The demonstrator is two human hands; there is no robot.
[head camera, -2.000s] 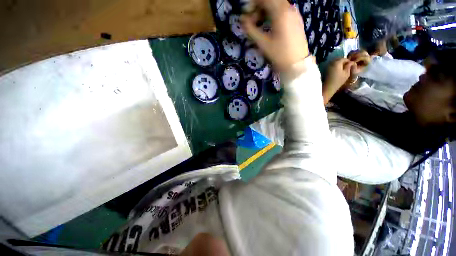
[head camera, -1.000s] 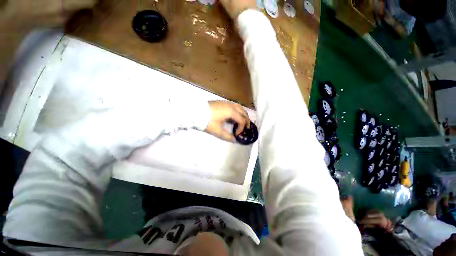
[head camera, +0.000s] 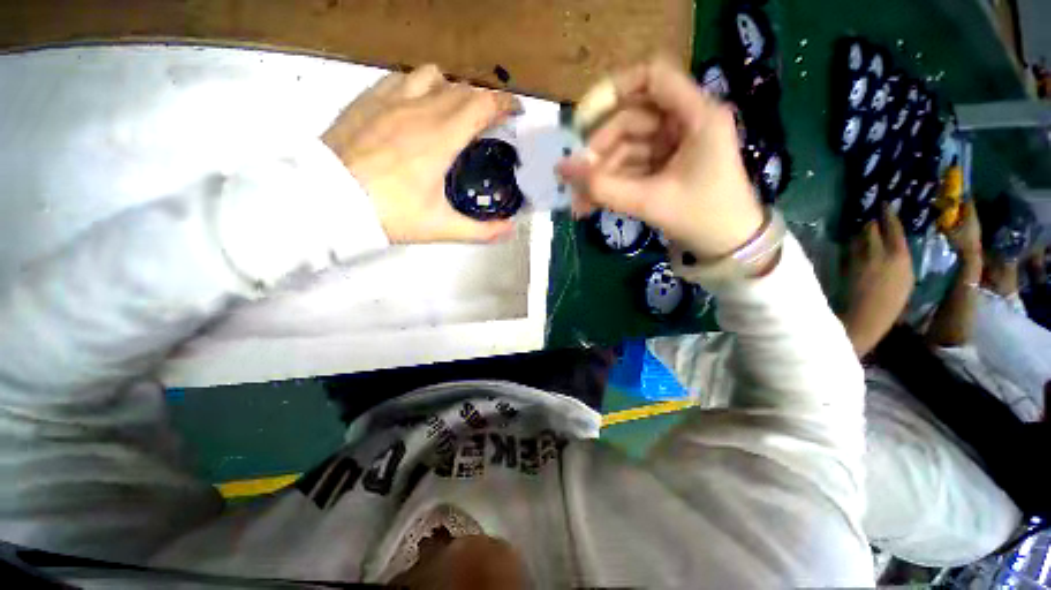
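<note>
My left hand [head camera: 417, 156] is wrapped around a glossy black round housing [head camera: 483, 182] over the right part of the white work board [head camera: 461, 282]. The housing is dark inside with small light spots. My right hand [head camera: 668, 156] pinches a thin pale disc [head camera: 546, 169] between thumb and fingers, at the housing's right edge. The disc is slightly blurred and overlaps the housing's rim in view; whether they touch I cannot tell. A cream finger cot [head camera: 596, 104] shows on a finger of my right hand.
Assembled units [head camera: 663, 287] lie on the green surface beside and behind my right hand. More stand grouped [head camera: 887, 127] further right. A brown board [head camera: 346, 35] lies beyond the white one. A co-worker's hand [head camera: 882, 277] and a yellow tool [head camera: 951, 197] show at right.
My right hand has come back from the brown board, now with a pale disc. My left hand still holds a black housing, now turned open side to view and held nearer the camera.
</note>
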